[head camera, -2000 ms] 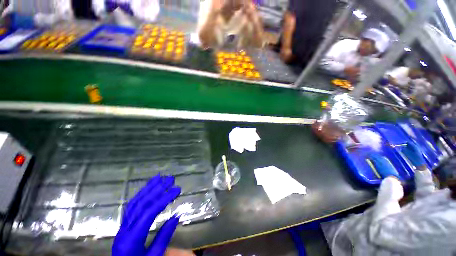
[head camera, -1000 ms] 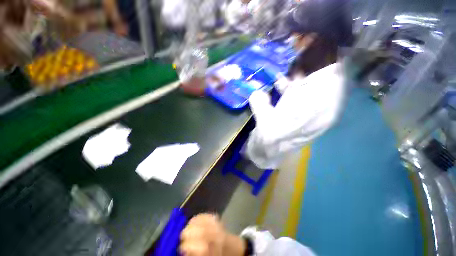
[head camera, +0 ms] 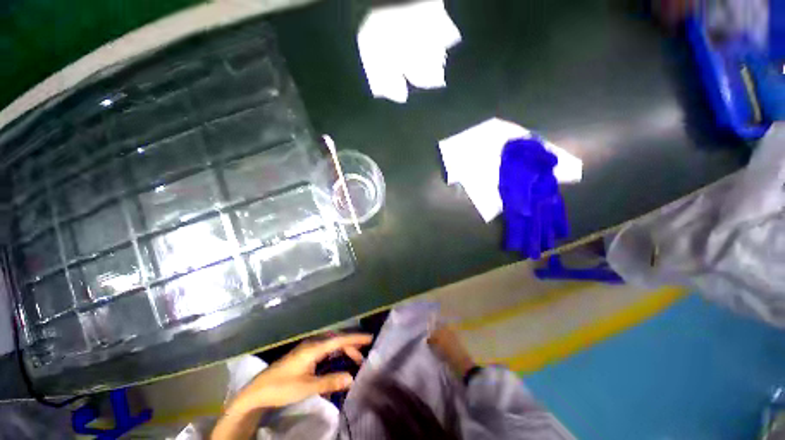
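A blue glove [head camera: 532, 198], empty, lies on a white wipe [head camera: 472, 159] near the bench edge. My left hand [head camera: 297, 374] is bare, below the bench edge at my smock, with fingers apart over something dark that I cannot make out. My right hand [head camera: 448, 345] is bare and small, at the smock's fold; its fingers are largely hidden. A clear cup [head camera: 372, 191] stands beside the clear blister tray [head camera: 95, 232], with a cotton swab [head camera: 342, 185] leaning across it.
Another white wipe [head camera: 404, 47] lies at the back of the dark bench [head camera: 413, 258]. A blue tray [head camera: 723, 86] is at the right. A neighbour's pale sleeve [head camera: 706, 232] is by the bench edge. A blue stool part [head camera: 577, 271] shows below. Green conveyor [head camera: 52, 43] is top left.
The blue glove is off and lies on the wipe. My hands are now bare and down at my smock. The view has turned back down onto the tray and cup.
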